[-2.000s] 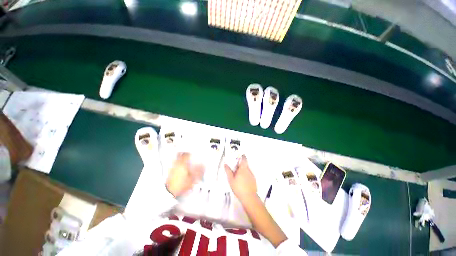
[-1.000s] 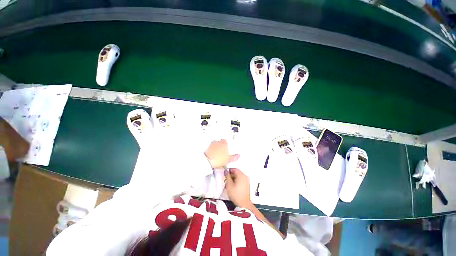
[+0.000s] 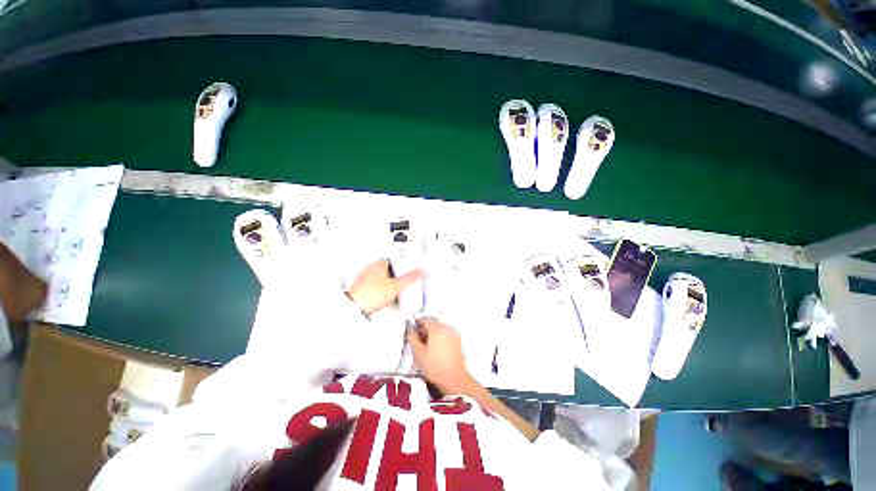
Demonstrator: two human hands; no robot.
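A white handset (image 3: 403,251) with a gold-brown panel lies on the white paper sheet (image 3: 471,374), tail toward me. My left hand (image 3: 382,288) is at its lower body, fingers closed around it. My right hand (image 3: 437,351) is just below, fingers pinched at the tail end, where a thin white lead seems to be; the grip is small and blurred. Another handset (image 3: 458,251) lies right of it, its panel faint. Two handsets lie at the left, one with its panel clear (image 3: 257,236). A slim dark-ended pen (image 3: 510,307) lies on the paper.
A dark green belt (image 3: 365,115) behind the bench carries one handset (image 3: 212,125) left and three (image 3: 549,149) right. At right are two handsets on tilted paper (image 3: 620,369), a phone (image 3: 631,280) and another handset (image 3: 679,326). A carton (image 3: 67,412) stands lower left; a person's arm shows far left.
Both hands have moved left, from the handset right of centre to the one beside it. The view has tilted down since the earliest frame, and that first handset now lies released.
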